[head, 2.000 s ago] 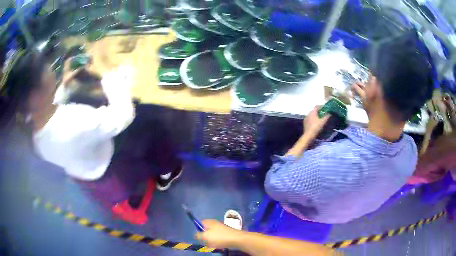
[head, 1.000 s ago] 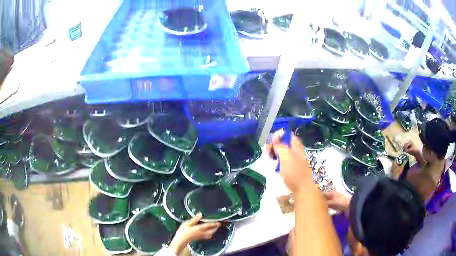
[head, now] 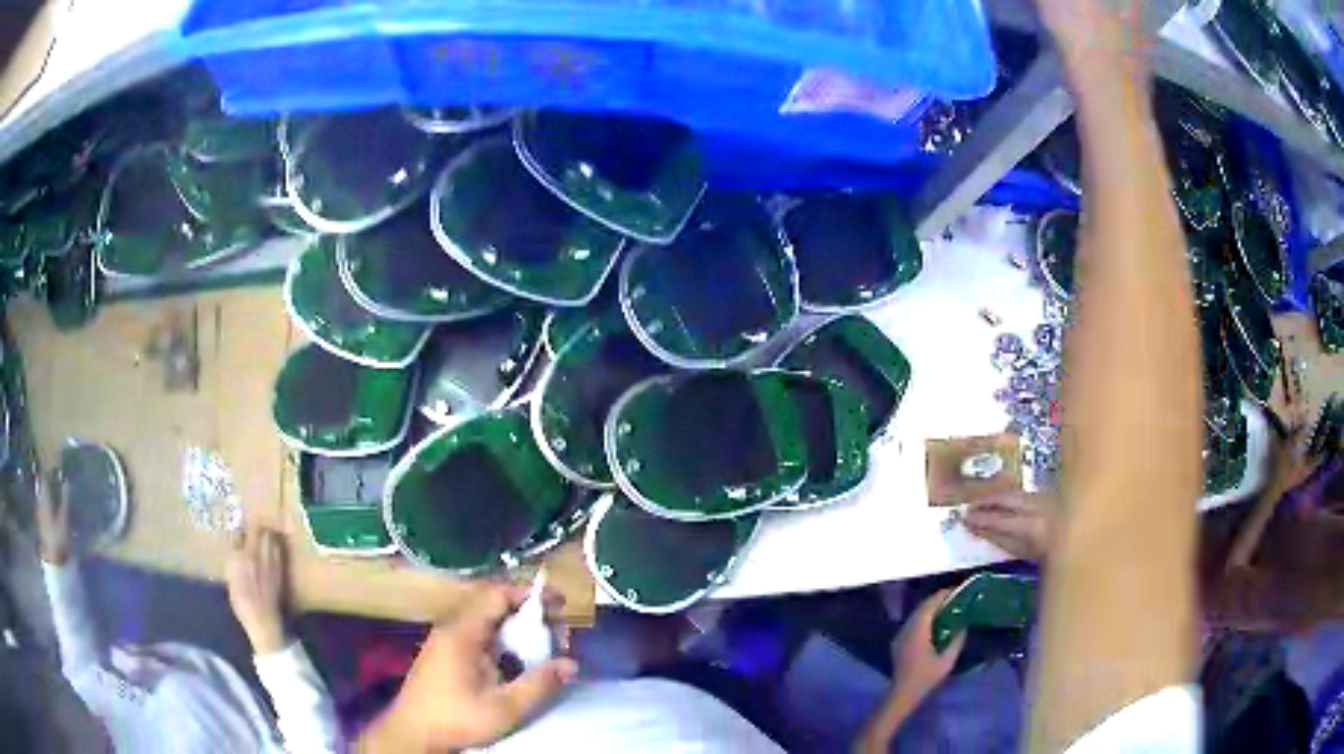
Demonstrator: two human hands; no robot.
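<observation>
Green silver-rimmed casings (head: pixel 708 442) lie in an overlapping pile on the bench. My left hand (head: pixel 479 670), at the bottom left of centre, holds a small white bottle (head: pixel 528 631) with its thin tip up, just below the pile. My right forearm crosses the right side upward. My right hand (head: pixel 1094 27) is cut off by the top edge beside a grey post, so its fingers and anything in them are hidden.
A blue tray (head: pixel 590 67) is above the pile. Co-workers' hands are at the left and lower right, one with a green casing (head: pixel 991 607). Small shiny parts (head: pixel 1032 386) lie near a brown card (head: pixel 973 469).
The view has shifted, with the tray and casings higher in the picture. My right hand has moved up to the top edge. My left hand with the white bottle has come into view.
</observation>
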